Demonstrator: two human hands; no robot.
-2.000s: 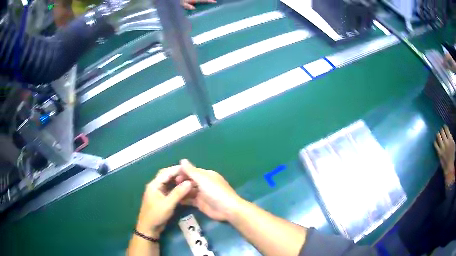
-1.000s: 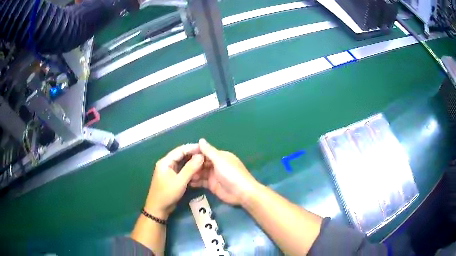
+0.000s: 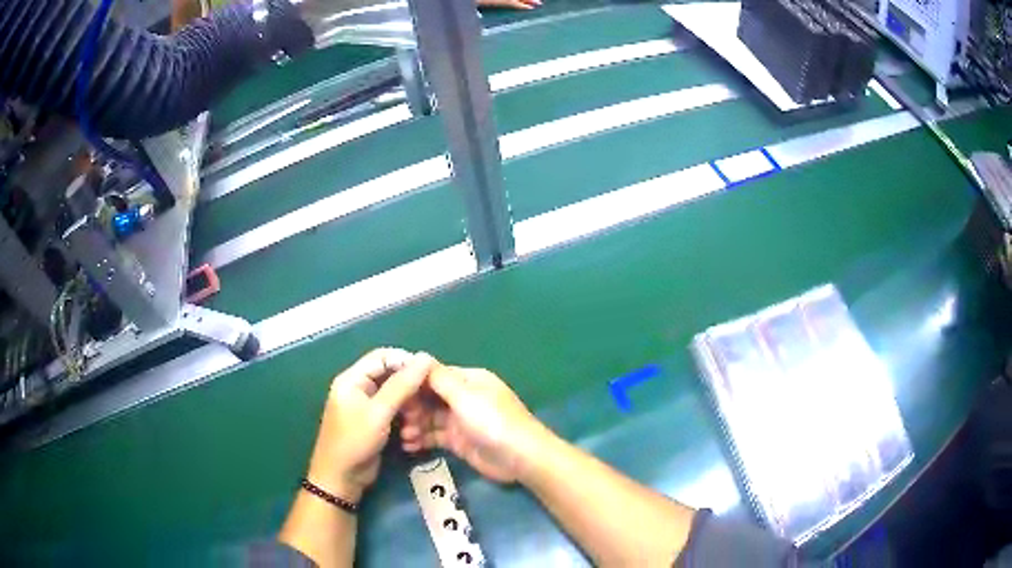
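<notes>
My left hand (image 3: 361, 422) and my right hand (image 3: 479, 419) meet fingertip to fingertip above the green mat. The fingers are bent and the thumb and forefinger tips touch. Whether a tiny part is pinched between them cannot be made out. A beaded bracelet is on my left wrist. A pale metal bar (image 3: 432, 510) with a row of dark round holes lies just below my hands, cut off by the bottom edge. A clear plastic tray (image 3: 808, 416) with long compartments lies at the right under strong glare.
A metal post (image 3: 468, 144) stands on the rail beyond my hands. A machine frame (image 3: 155, 277) and a black corrugated hose (image 3: 144, 83) are at the left. A dark ribbed block (image 3: 801, 53) stands at the back right. Blue tape (image 3: 633, 387) marks the mat. Another person's hand (image 3: 510, 3) shows at the top edge.
My hands stay together over the mat, with the fingertips now closer. The view has shifted, so the tray and post sit differently in the picture. The bar and tray look unmoved on the mat.
</notes>
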